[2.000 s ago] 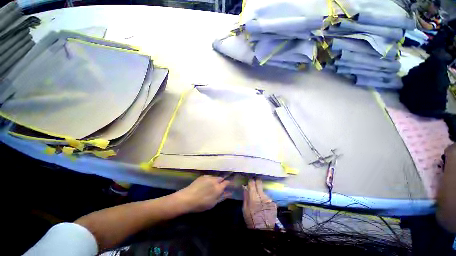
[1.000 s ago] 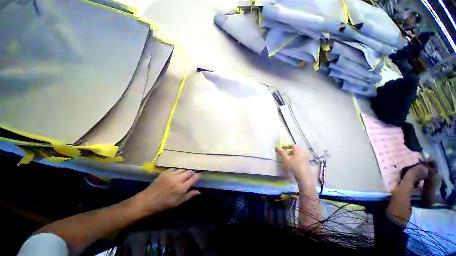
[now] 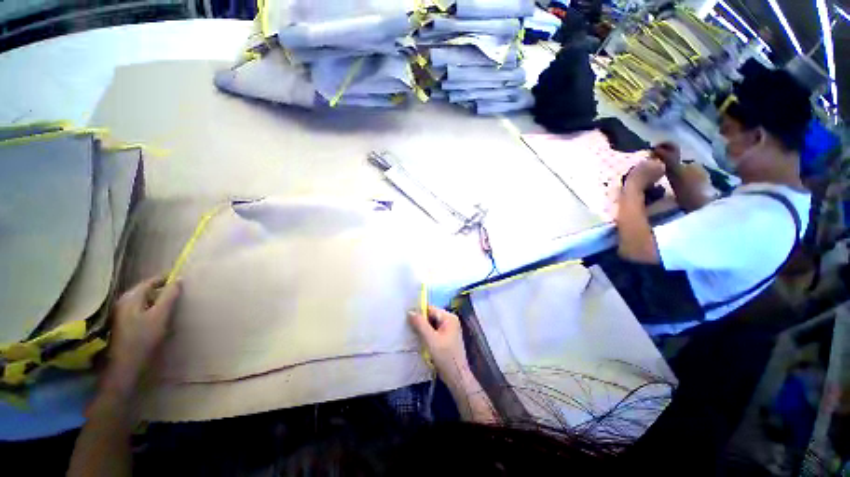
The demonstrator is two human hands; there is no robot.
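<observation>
A grey panel point(image 3: 298, 307) with yellow side edges lies in front of me, its near part reaching over the table's front edge. My left hand point(image 3: 142, 317) grips its left edge below the yellow edge tape point(image 3: 191, 244). My right hand point(image 3: 442, 337) grips its right edge, thumb and finger at a short upright yellow strip point(image 3: 425, 300). A dark crease line runs across the panel near its lower edge. The fingertips are partly hidden behind the panel edges.
A stack of panels point(image 3: 47, 224) stands at the left. Folded panel bundles point(image 3: 363, 37) lie at the back. Slim metal tools point(image 3: 424, 196) and a small red-handled tool point(image 3: 485, 244) lie right of the panel. A lower pile point(image 3: 559, 326) is at right. A person point(image 3: 736, 242) works over a pink sheet point(image 3: 582, 158).
The view has swung right. The panel has come nearer, over the table edge. My left hand has gone from the lower edge to the left side; my right hand remains at the right side.
</observation>
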